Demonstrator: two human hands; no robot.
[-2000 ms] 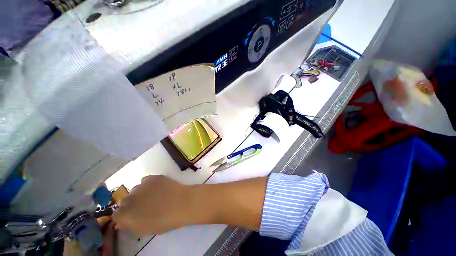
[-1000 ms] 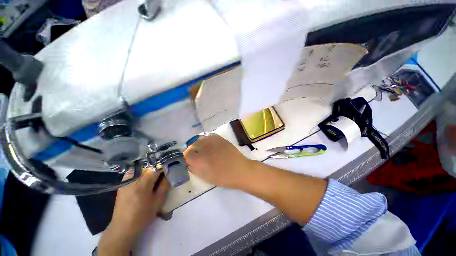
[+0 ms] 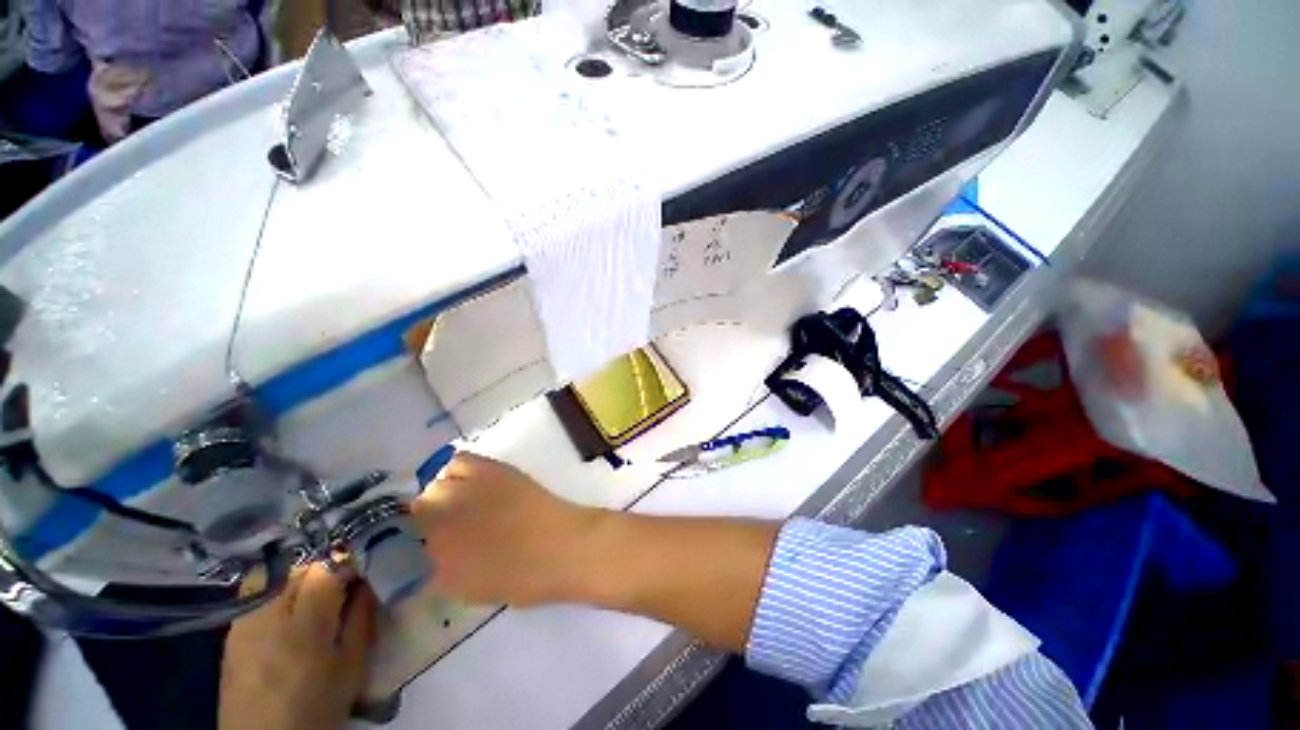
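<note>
The sewing machine's white head (image 3: 471, 129) runs across the head view, with a blue stripe and a dark front panel. My right hand (image 3: 499, 531) is closed at the right of the needle area (image 3: 382, 542); its fingertips are hidden behind the metal parts. My left hand (image 3: 297, 649) is just left of and below the needle area, its fingers bent under the machine head. What either hand holds cannot be seen. A card pattern piece (image 3: 492, 357) leans against the machine, and a white tape strip (image 3: 596, 285) hangs over it.
Right of my hands lie a gold-faced dark case (image 3: 627, 395), thread snips (image 3: 730, 451) and a black strap (image 3: 841, 357) with a white roll. Further right are a parts tray (image 3: 977, 264), a red stool (image 3: 998, 456) with a clear bag (image 3: 1162, 374), and a blue crate (image 3: 1091, 592). A person (image 3: 164, 57) shows top left.
The camera view has shifted and turned. My hands remain by the needle area. The black piece seen beside my left hand one second ago is no longer clearly visible.
</note>
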